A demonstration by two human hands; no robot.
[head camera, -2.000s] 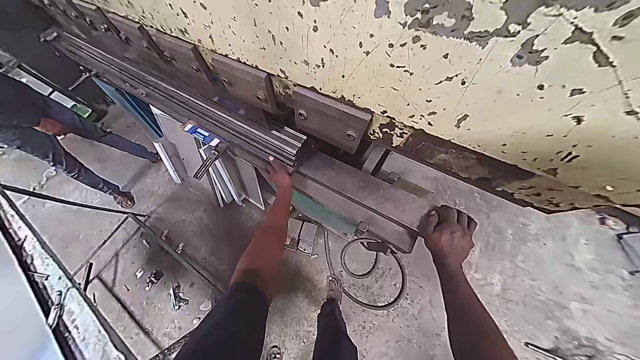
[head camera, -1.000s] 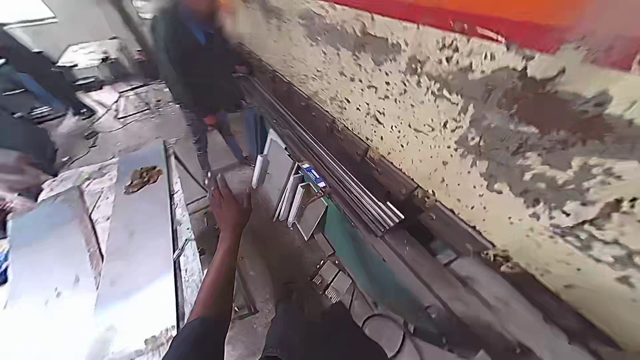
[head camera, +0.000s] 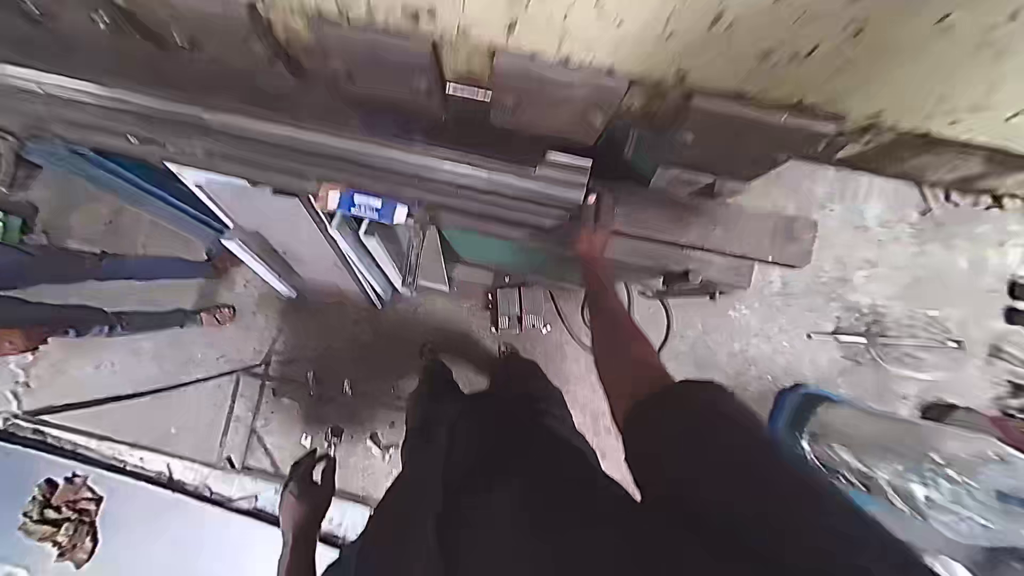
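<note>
My left hand (head camera: 308, 484) is at the lower left, beside the edge of a table topped with a pale sheet (head camera: 160, 520); its thumb and fingers are apart and it appears to hold nothing. My right hand (head camera: 594, 236) reaches forward to the ends of long metal profiles (head camera: 480, 172), which lie along a steel bench (head camera: 712, 228) by the wall. It is blurred, and whether its fingers grip a profile cannot be told. A blue and white box (head camera: 368, 206) sits at the front of the profiles, above leaning panels (head camera: 272, 216).
Another person's legs (head camera: 120, 320) are at the left. A thin metal frame (head camera: 160, 388) and small scraps lie on the floor. A cable (head camera: 668, 320) loops below the bench. At the right is a blue-rimmed container (head camera: 904, 464). A crumpled brown piece (head camera: 64, 516) lies on the table sheet.
My left hand was on the profile ends two seconds ago, then raised; now it is low by the table. My right hand, earlier at the bench end, is now at the profile ends. The view has swung widely.
</note>
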